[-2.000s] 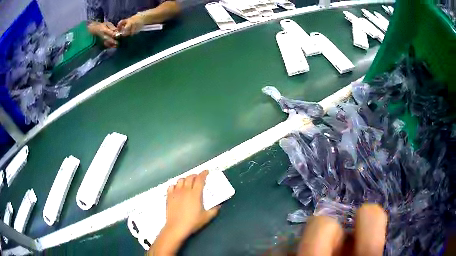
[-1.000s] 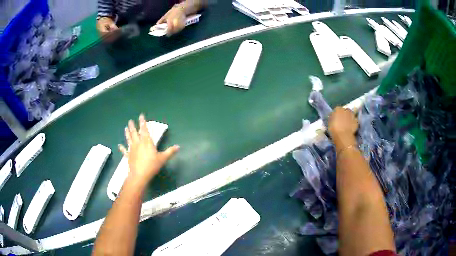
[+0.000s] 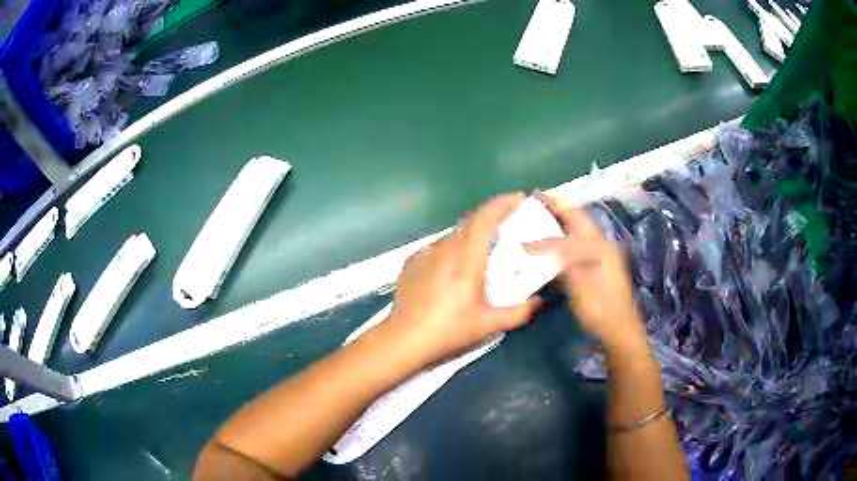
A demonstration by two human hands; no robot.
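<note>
My left hand (image 3: 442, 287) is wrapped around a white carton (image 3: 519, 254), held up in front of me with one end towards the camera. My right hand (image 3: 592, 272) is at the carton's right side, its fingers touching the near end; it is blurred. Whether my right hand also holds a bag cannot be told. Another white carton (image 3: 404, 406) lies on the dark green work surface, partly under my left forearm. The heap of grey-purple bags (image 3: 742, 301) is right of my right hand.
The green conveyor (image 3: 357, 141) carries spaced white cartons at left and upper right. The white guide rail (image 3: 282, 315) crosses behind my hands. A second bag heap (image 3: 103, 66) and blue crate are upper left; a green bin edge (image 3: 799, 75) is upper right.
My left hand has come back from above the belt and now holds a carton. My right hand has moved left from the bags at the rail to the carton. The view has shifted.
</note>
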